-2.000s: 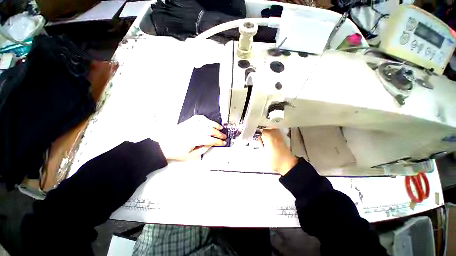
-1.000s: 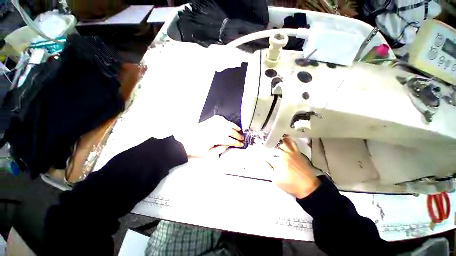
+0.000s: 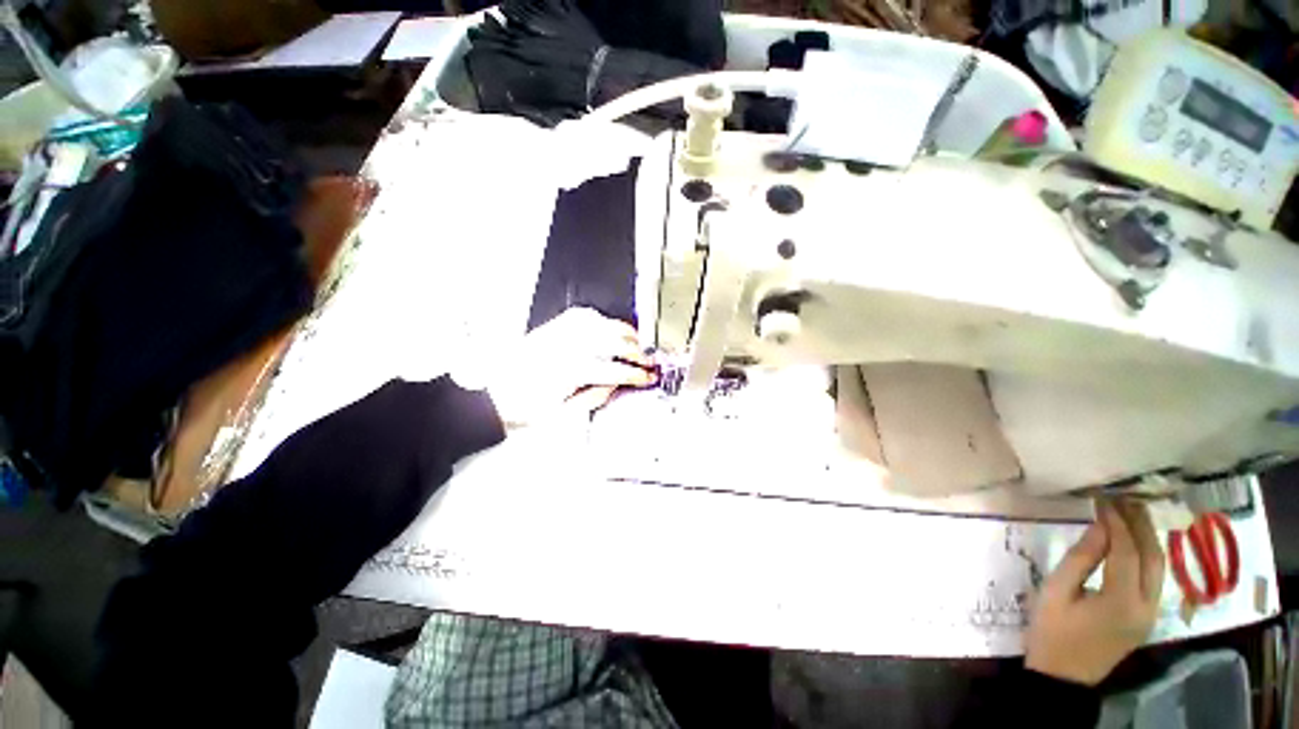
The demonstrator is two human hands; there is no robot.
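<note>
A dark fabric piece (image 3: 587, 254) lies flat on the white machine bed, left of the needle area, its near end under my left hand. My left hand (image 3: 570, 368) is on this near end, fingertips close beside the presser foot (image 3: 698, 382); glare washes out the hand. The cream sewing machine (image 3: 926, 264) stands right of the fabric. My right hand (image 3: 1108, 591) is at the table's right front, under the machine's right end and left of red-handled snips (image 3: 1205, 557). Its thumb is apart from the fingers, and I see nothing held; the fingertips are partly unclear against the machine's lower edge.
A large heap of dark pieces (image 3: 143, 299) lies on a brown board at the left. More dark pieces (image 3: 534, 64) lie in a white tray behind the machine. A pale hose (image 3: 641, 97) curves behind the head. A control panel (image 3: 1197, 126) stands top right.
My right hand has left the needle area and moved right to the table's edge near the snips. My left hand stays on the fabric by the needle. The camera view has shifted.
</note>
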